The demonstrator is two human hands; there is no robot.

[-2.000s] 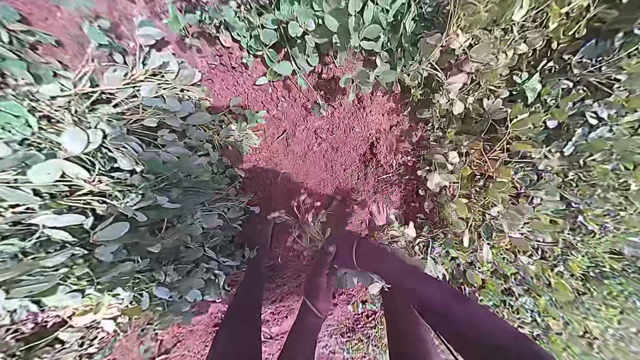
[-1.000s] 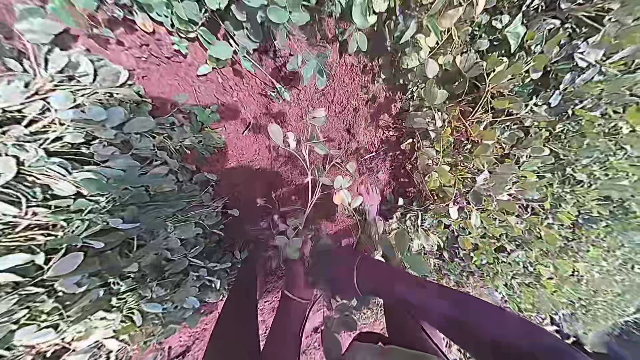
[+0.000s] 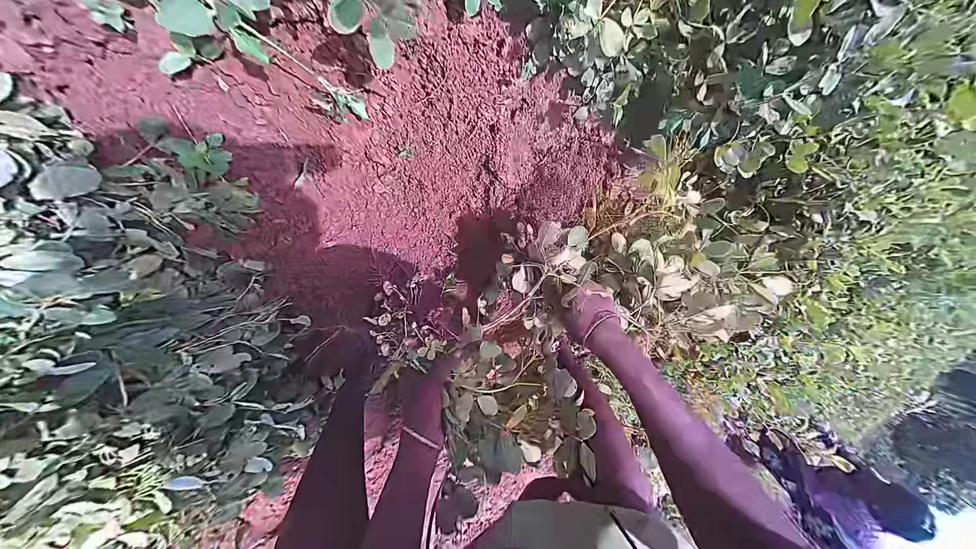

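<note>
My left hand (image 3: 428, 372), low in the centre with a thin band at the wrist, is closed around a bunch of uprooted leafy plants (image 3: 488, 404). Small roundish bits, perhaps pods or roots, cluster at the bunch's upper end (image 3: 404, 316). To the right, my right hand (image 3: 585, 305), also banded at the wrist, grips leafy stems (image 3: 545, 267) beside the low plants. Leaves and shadow hide most fingers of both hands.
Reddish bare soil (image 3: 427, 152) runs up the middle. Flattened leafy plants (image 3: 152, 343) lie at left, and dense green growth (image 3: 823, 252) stands at right. My legs (image 3: 324, 457) are below. A dark purple item (image 3: 846, 488) lies at lower right.
My hands, close together before, are now apart, the right one farther right among leaves. Leafy stems that stood up above the hands a second ago now hang between my arms.
</note>
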